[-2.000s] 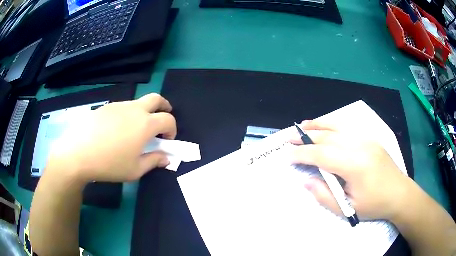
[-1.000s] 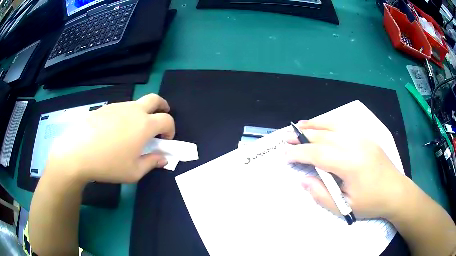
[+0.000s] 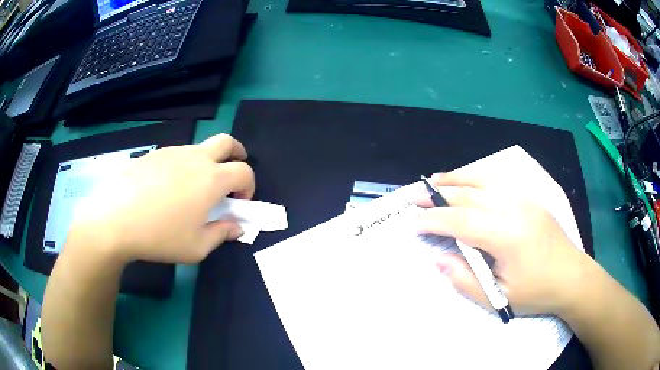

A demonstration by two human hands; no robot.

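A white paper sheet [image 3: 362,289] with a handwritten line near its top edge lies tilted over a black foam pad [image 3: 311,144]. My right hand [image 3: 514,238] rests on the sheet and holds a white pen [image 3: 481,274] with a black tip part, which points up and left. My left hand [image 3: 166,202] is closed on a crumpled white wipe [image 3: 257,217] at the pad's left edge. A small silver-blue piece [image 3: 370,191] shows past the sheet's upper edge; the rest of it is hidden.
A silver laptop [image 3: 69,188] lies partly under my left hand. An open laptop [image 3: 134,43] stands at the upper left on black pads. Red bins [image 3: 590,54] sit at the upper right, with a green strip [image 3: 611,152] and cables below. Another black pad [image 3: 391,13] is at the far side.
The whole view has shifted slightly left compared with two seconds ago. Both hands, the pen, the sheet and the wipe keep nearly the same places.
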